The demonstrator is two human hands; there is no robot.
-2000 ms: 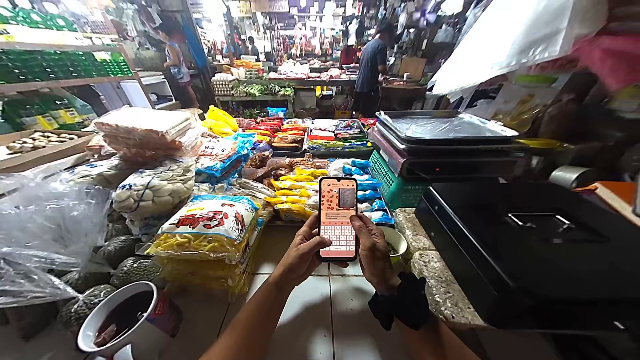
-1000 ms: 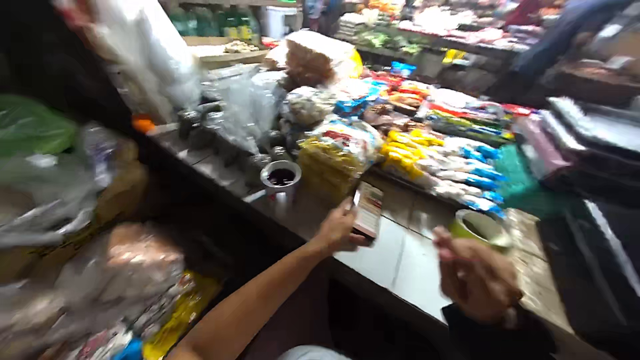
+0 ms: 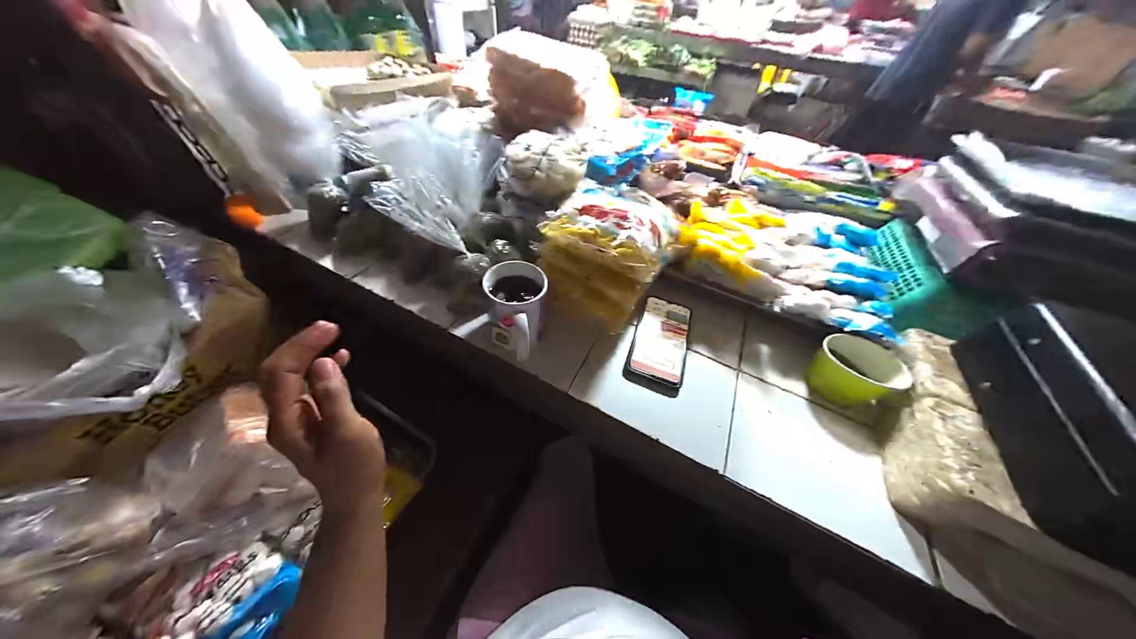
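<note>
My left hand (image 3: pixel 324 417) is raised over the packed goods at the left, fingers curled and apart, holding nothing. A smartphone (image 3: pixel 659 344) lies face up on the white tiled counter (image 3: pixel 799 444), its screen lit. Left of the phone stands a white mug (image 3: pixel 516 302) with dark liquid, a tag hanging by its handle. Between the mug and the phone, farther back, are stacked plastic packs of yellow food (image 3: pixel 603 257). A green bowl (image 3: pixel 857 371) sits to the phone's right. My right hand is out of view.
Bags with dark round contents (image 3: pixel 426 240) line the counter's left part. Behind the phone lie yellow, white and blue food packs (image 3: pixel 781 257). A green plastic basket (image 3: pixel 923 275) and a black case (image 3: pixel 1065 399) stand right. Plastic bags (image 3: pixel 89 346) fill the lower left. A person (image 3: pixel 932 71) stands beyond.
The phone, earlier in my hands, now lies on the counter. My left hand has let go and moved left. My right hand has left the view. The view has swung left and down.
</note>
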